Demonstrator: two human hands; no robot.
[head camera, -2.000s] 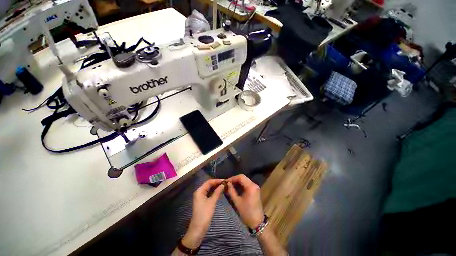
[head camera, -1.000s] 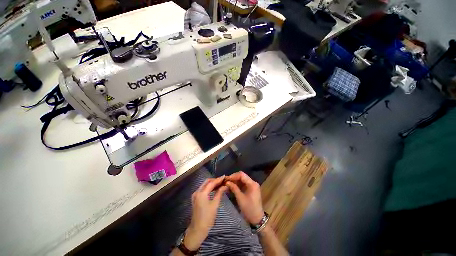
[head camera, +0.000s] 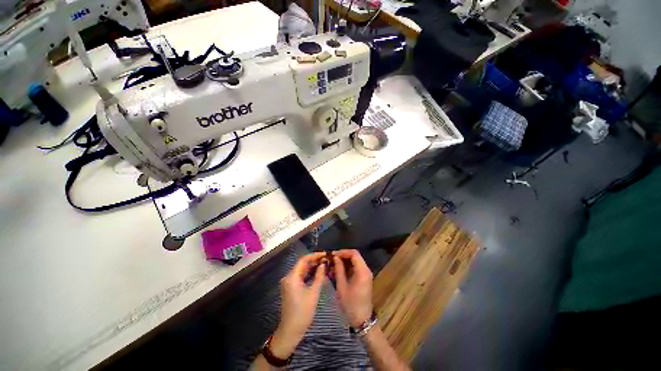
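Note:
My left hand (head camera: 301, 290) and my right hand (head camera: 353, 286) are bare and meet fingertip to fingertip over my striped lap. They pinch a tiny dark piece (head camera: 329, 259) between them; it is too small to name for sure. A pink-magenta packet (head camera: 230, 239) with a barcode label lies on the white tabletop near its front edge. A black smartphone (head camera: 298, 185) lies flat to the right of the packet, in front of the sewing machine.
The white brother sewing machine (head camera: 239, 109) stands on the table (head camera: 109, 290), with black straps (head camera: 109, 208) around its left end. A tape roll (head camera: 370, 140) is at its right end. A wooden bench (head camera: 427, 282) is right of my legs. A white plastic tray (head camera: 435, 119) is beyond the table end.
The view has shifted slightly. My fingertips have moved a little on the dark piece, which shows more now. The packet and phone have stayed in place on the table.

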